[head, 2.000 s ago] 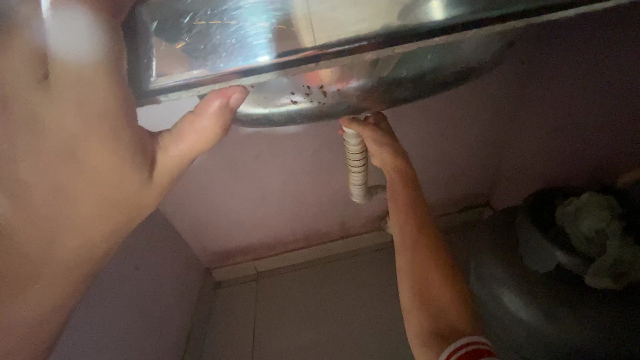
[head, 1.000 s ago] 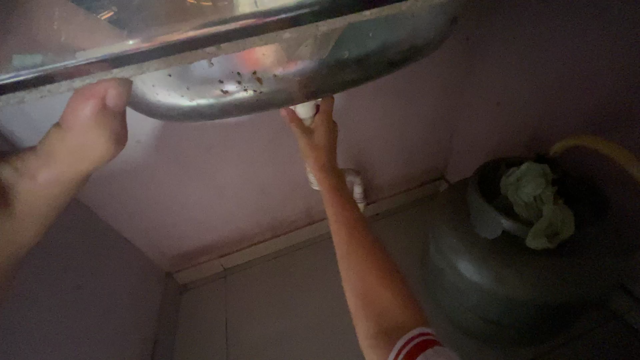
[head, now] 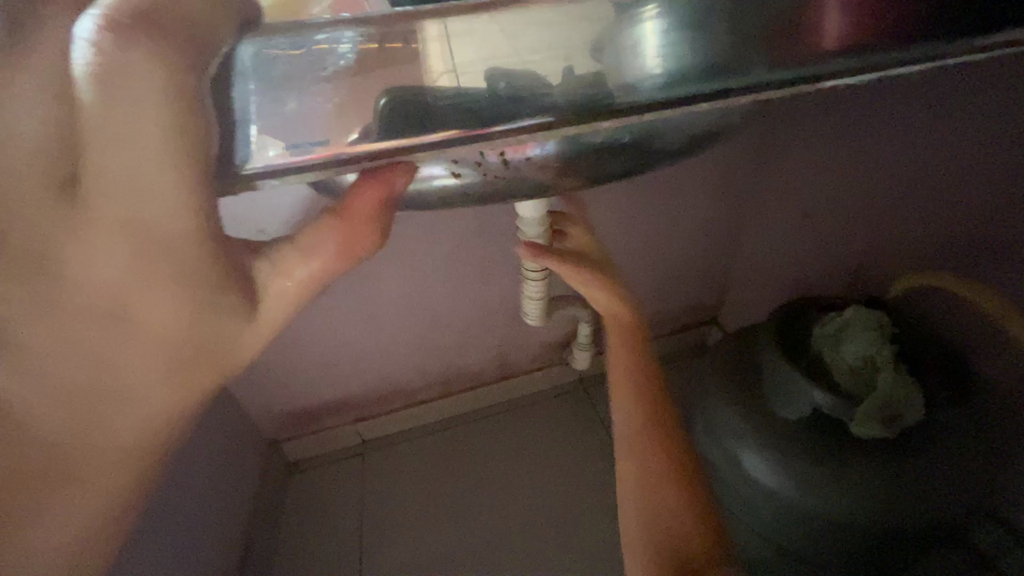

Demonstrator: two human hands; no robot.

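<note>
A stainless steel sink (head: 512, 88) crosses the top of the view, with its rounded bowl (head: 480, 180) bulging below the rim and dark specks on its underside. My left hand (head: 168, 200), large and close at the left, grips the sink's corner edge, thumb beneath the rim. Under the bowl hangs a white corrugated drain hose (head: 534, 292), which bends to the right and down near the wall's foot. Around its upper part, just below the bowl, my right hand (head: 580, 252) has its thumb in front and its fingers partly behind the hose.
A dark gas cylinder (head: 768, 472) stands on the floor at the right, a crumpled greenish cloth or bag (head: 864, 368) on its top and a yellowish hose (head: 960, 292) behind. A pink-purple wall (head: 400, 320) rises behind the drain hose above the tiled floor (head: 480, 480).
My right hand has moved slightly down from the drain fitting under the bowl to the upper part of the corrugated hose. My left hand stays at the sink's edge.
</note>
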